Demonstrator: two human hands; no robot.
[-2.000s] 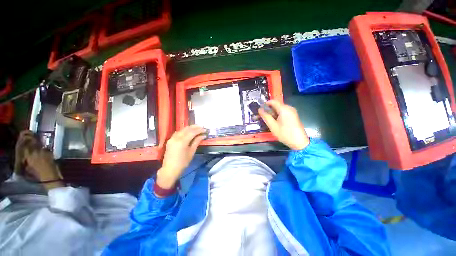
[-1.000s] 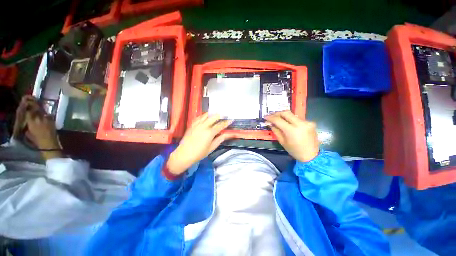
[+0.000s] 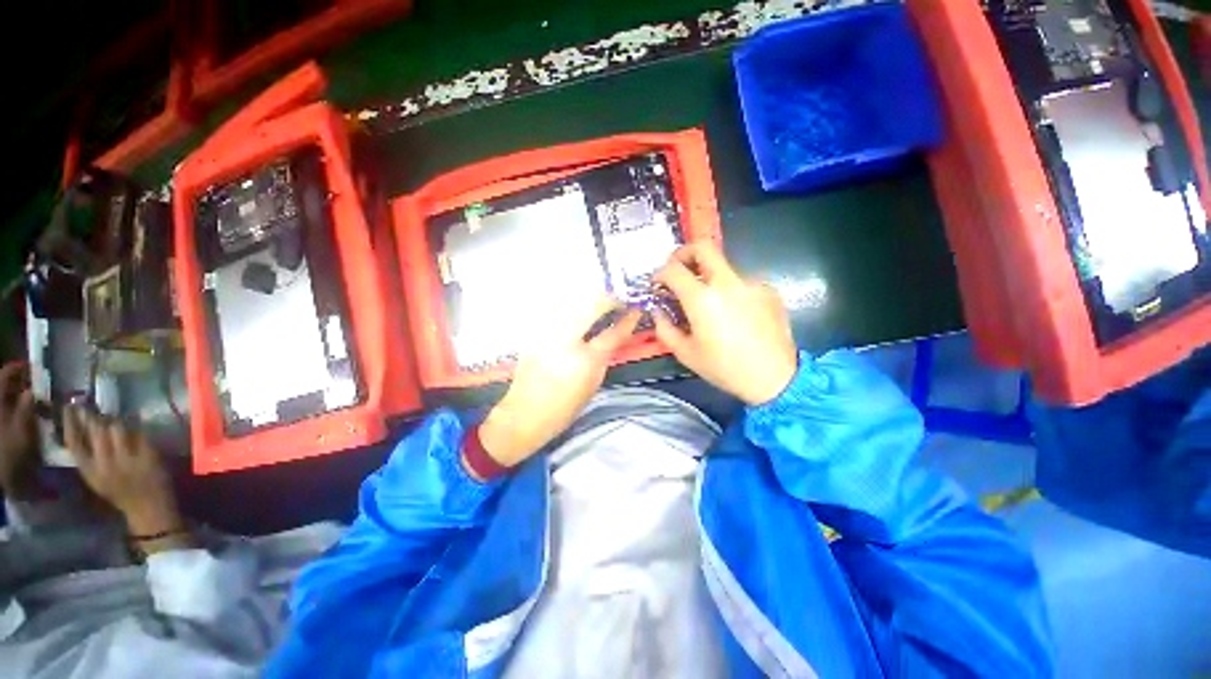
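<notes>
An opened tablet lies in a red-orange foam tray (image 3: 414,285) in front of me. Its large silver-white battery (image 3: 521,272) glares, and the mainboard (image 3: 638,228) with a shield can is on its right side. My left hand (image 3: 551,387) has its fingertips at the lower edge of the tablet, near the board's lower end. My right hand (image 3: 728,325) has thumb and finger together at the lower part of the mainboard, close to my left fingertips. Anything small between the fingertips is too small and blurred to make out.
A blue parts bin (image 3: 837,100) stands behind right. Trayed tablets stand at the left (image 3: 272,312) and the right (image 3: 1122,186). A dark boxy device (image 3: 130,272) is far left, beside another worker's hands (image 3: 113,464). The green bench (image 3: 850,259) has a whitish worn line.
My right hand moved from the tablet's upper board area down to its lower edge. The dark piece at its fingers is no longer seen. My left hand moved right, close to it. The camera view shifted.
</notes>
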